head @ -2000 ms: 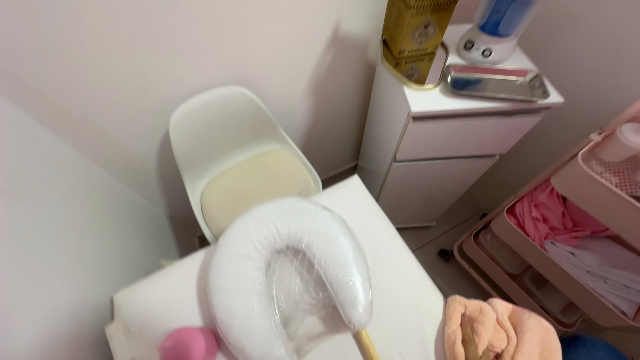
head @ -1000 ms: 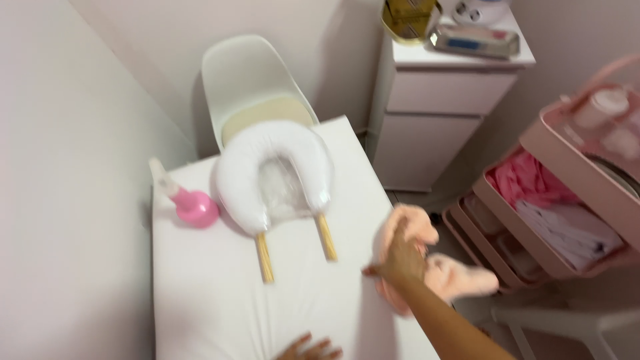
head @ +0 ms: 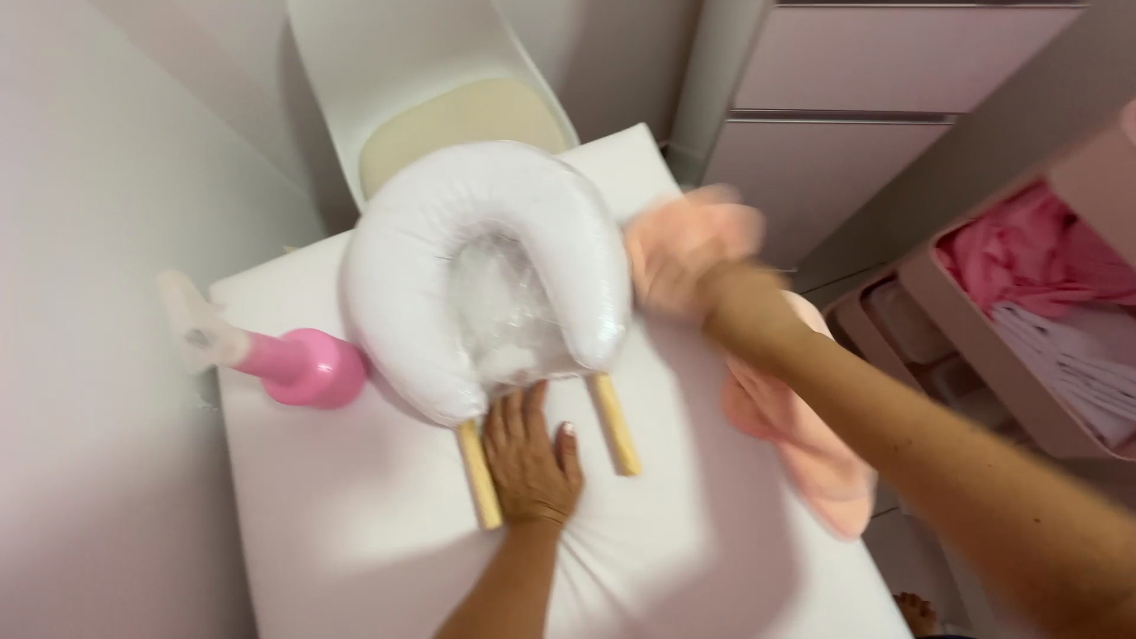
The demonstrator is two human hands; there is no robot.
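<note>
A white U-shaped cushion in clear plastic [head: 399, 266] lies on a white-covered table [head: 373, 550], with a wooden stick [head: 480, 479] under one tip and another wooden stick [head: 617, 426] under the other. My left hand [head: 531, 457] is flat on the sheet between the sticks, its fingertips at the plastic's edge, holding nothing. A peach cloth [head: 825, 470] hangs over the table's right edge. My right hand [head: 683, 266], blurred, is on the cloth's upper part beside the cushion; its fingers cannot be made out. A pink spray bottle [head: 315, 368] lies left of the cushion.
A white chair with a cream seat pad [head: 461, 120] stands behind the table. Beyond the right corner is a white drawer cabinet [head: 834, 160]. At the right, a pink trolley [head: 994, 346] holds pink and white cloths. A wall runs along the left.
My left hand has moved up the table to the cushion's opening. The right hand has moved toward the cushion's right side, and the cloth's upper part has shifted with it. The view is closer.
</note>
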